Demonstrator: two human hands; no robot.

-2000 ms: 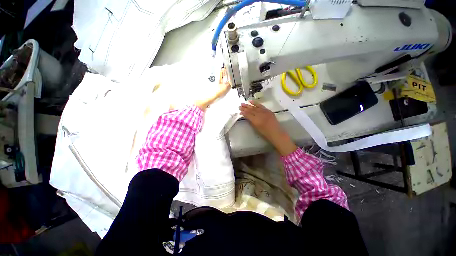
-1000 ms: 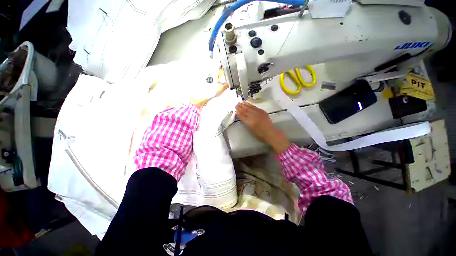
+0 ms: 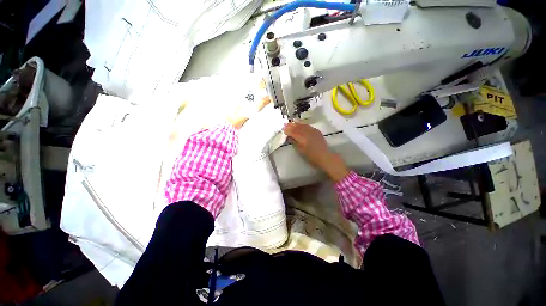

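A white garment piece with thin seam lines covers the left of the table and hangs over my lap. Its edge lies under the presser foot and needle of the cream-white sewing machine. My left hand lies on the cloth just left of the needle, overexposed and partly hidden behind the machine head. My right hand has its fingertips on the cloth edge just in front of the needle. White tape runs from beside the needle to the right table edge.
Yellow-handled scissors lie under the machine arm. A black phone lies right of them, near a yellow "PIT" label. A blue hose curves at the machine head. More white garments lie behind. A wooden-topped stool stands at right.
The camera view has shifted slightly. Both hands stay close to the needle. The cloth in front of the needle has bunched into a rounder fold than two seconds ago.
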